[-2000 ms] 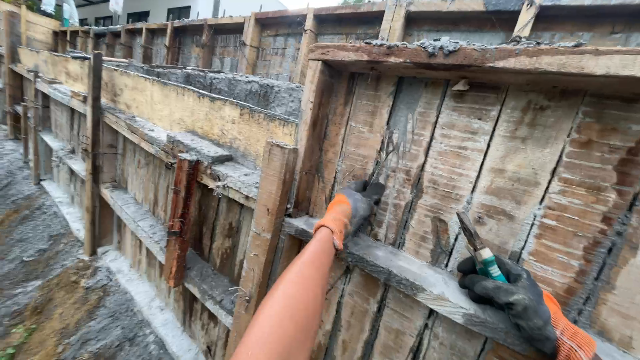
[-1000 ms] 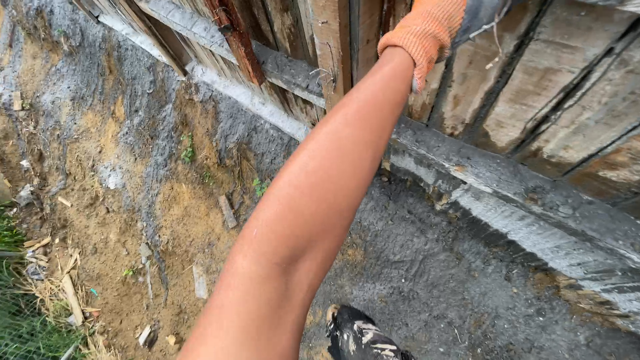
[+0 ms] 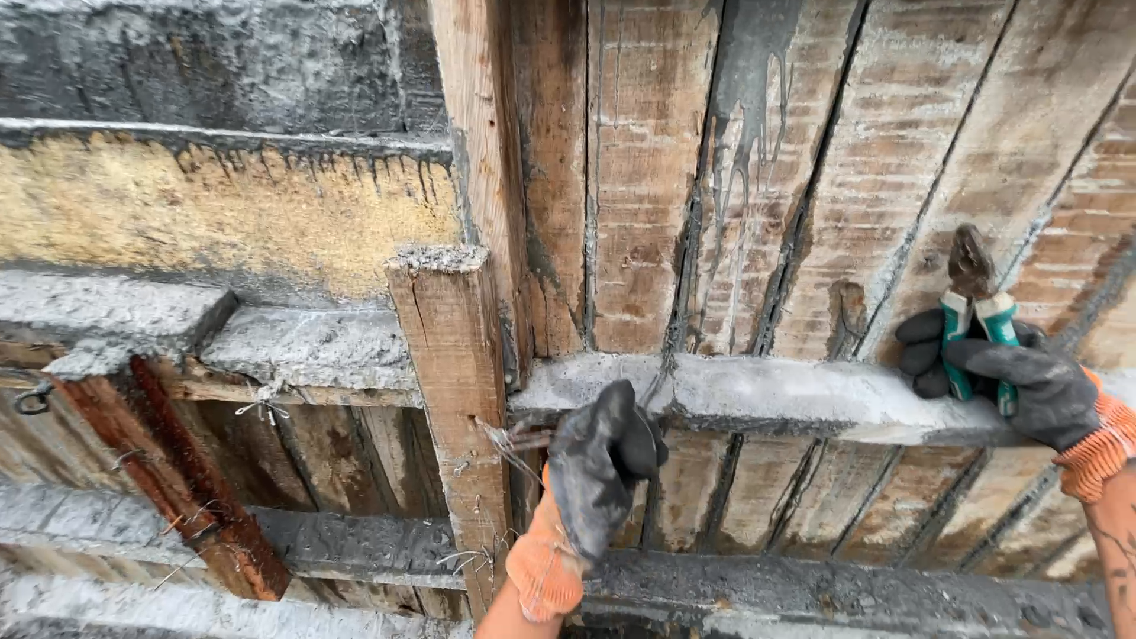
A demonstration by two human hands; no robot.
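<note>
My left hand, in a black-coated orange glove, is at the lower edge of a cement-covered horizontal timber, beside a wooden post. Its fingers are curled near thin tie wire that runs up over the timber; whether they grip the wire cannot be told. Twisted wire ends stick out at the post, just left of that hand. My right hand, gloved alike, holds pliers with green and white handles, jaws upward, in front of the formwork boards.
On the left a reddish wooden stake leans against the lower rails, with wire ends around it. A cement-crusted ledge and a yellowish board run behind it. A lower horizontal timber crosses below my hands.
The view has swung down and back up to the formwork. Two seconds ago my left hand was above the horizontal timber; now it is at its lower edge. The pliers remain in my right hand.
</note>
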